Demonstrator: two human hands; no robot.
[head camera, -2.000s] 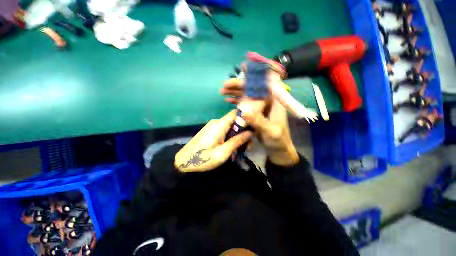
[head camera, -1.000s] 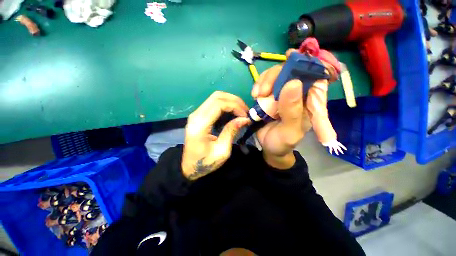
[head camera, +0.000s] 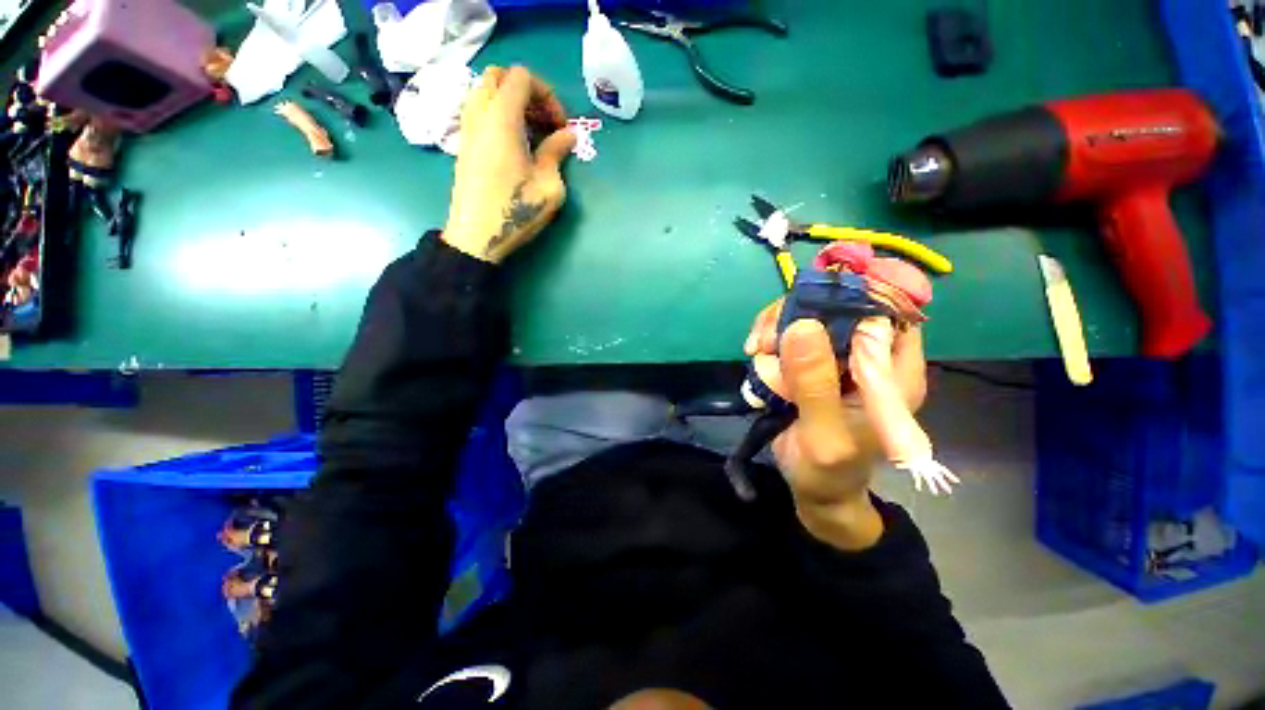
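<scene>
My right hand (head camera: 819, 430) holds a figure (head camera: 832, 308) with pink-red hair, a dark blue block at its torso and an outstretched pale arm, over the bench's front edge. Black legs (head camera: 756, 441) extend from the figure to the left. My left hand (head camera: 506, 160) is reached out over the bench, fingers bent down between the crumpled white wipe (head camera: 441, 70) and small pink-white pieces (head camera: 584, 137). Its fingertips are partly hidden, so I cannot tell whether it holds anything. Yellow-handled side cutters (head camera: 819, 236) lie just beyond the figure.
A white glue bottle (head camera: 611, 70) and dark-handled pliers (head camera: 701, 49) lie at the back. A red heat gun (head camera: 1110, 153), pale flat stick (head camera: 1064, 319) and small black block (head camera: 957, 42) are at right. A pink box (head camera: 128, 63) stands at back left. A blue crate (head camera: 153, 555) holds figures below.
My left hand has left the figure's legs and moved forward and left over the bench. My right hand still holds the figure, now with black legs showing freely. The view has shifted left.
</scene>
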